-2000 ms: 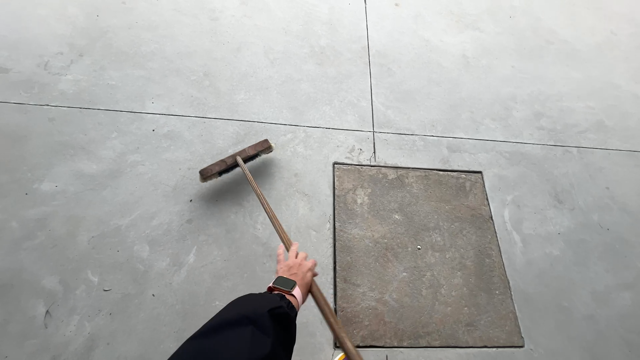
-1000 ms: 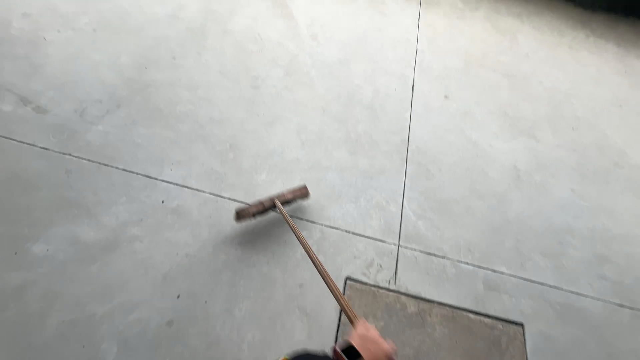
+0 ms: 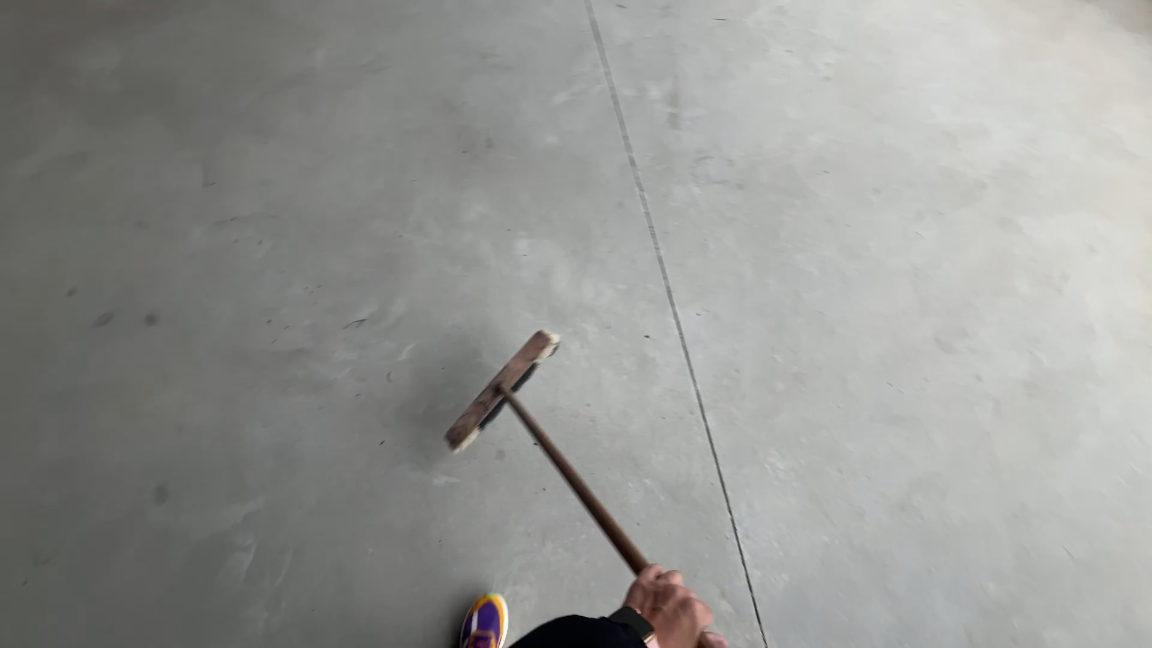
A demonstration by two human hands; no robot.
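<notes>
My left hand (image 3: 670, 607), with a dark watch on the wrist and a black sleeve, grips the wooden handle of a push broom (image 3: 576, 481) at the bottom edge. From there the handle slants up and left to the broom head (image 3: 502, 389), a worn wooden block with pale bristles at its ends. The head is tilted over the grey concrete floor, a soft shadow to its left; whether the bristles touch the floor I cannot tell. My right hand cannot be made out; a bit of skin by the handle at the frame's edge is unclear.
A straight joint line (image 3: 670, 288) runs down the concrete floor (image 3: 270, 225), to the right of the broom. Small dark spots and specks mark the floor at the left. A purple and yellow shoe (image 3: 486, 621) shows at the bottom edge.
The view has shifted a lot, and the square floor plate seen earlier is out of frame. The broom head has turned to a steeper slant. My left hand still holds the handle.
</notes>
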